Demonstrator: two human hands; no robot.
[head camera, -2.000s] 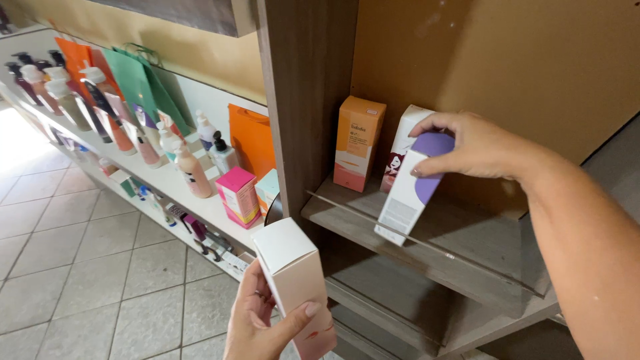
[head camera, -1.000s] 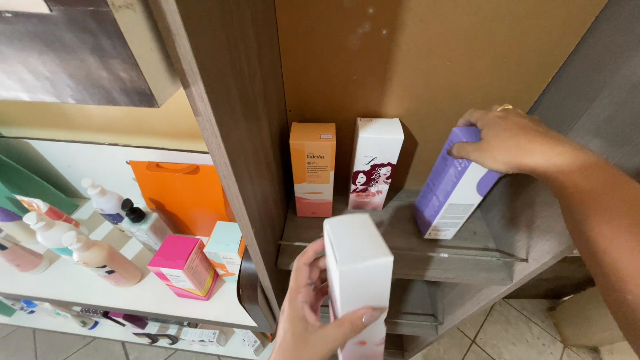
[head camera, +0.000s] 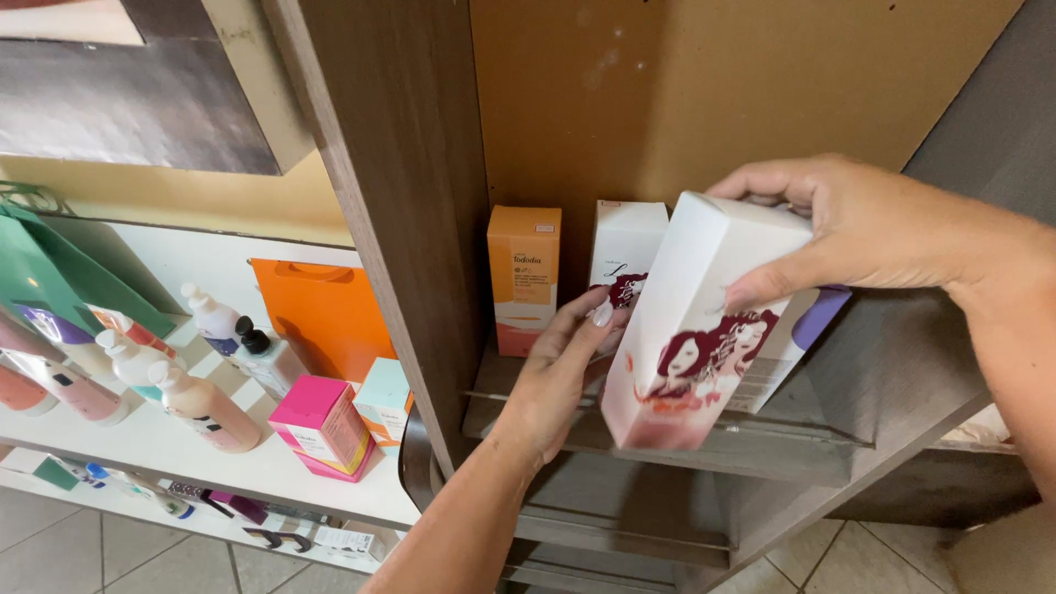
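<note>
My right hand (head camera: 813, 231) grips the upper part of a white and pink carton (head camera: 693, 330) with dark red printed figures, tilted in front of a wooden shelf. Close to its left side is my left hand (head camera: 569, 363), fingers bent towards a similar white carton (head camera: 629, 239) standing on the shelf; whether the fingertips touch that carton is hidden. An orange Tododia carton (head camera: 525, 280) stands upright at the left of the shelf. Behind the held carton, a purple and white carton (head camera: 817, 318) is partly covered.
A dark wooden upright panel (head camera: 388, 206) divides this shelf from a white shelf (head camera: 206, 470) at left. That one holds pump bottles (head camera: 206, 404), tubes, a pink carton (head camera: 326, 427), a pale green carton (head camera: 384, 400) and an orange bag (head camera: 326, 318). Lower shelves and tiled floor lie beneath.
My right hand has let go of the purple carton, which stands on the shelf, and now holds the white and pink carton that was in my left hand. My left hand has moved towards the shelf.
</note>
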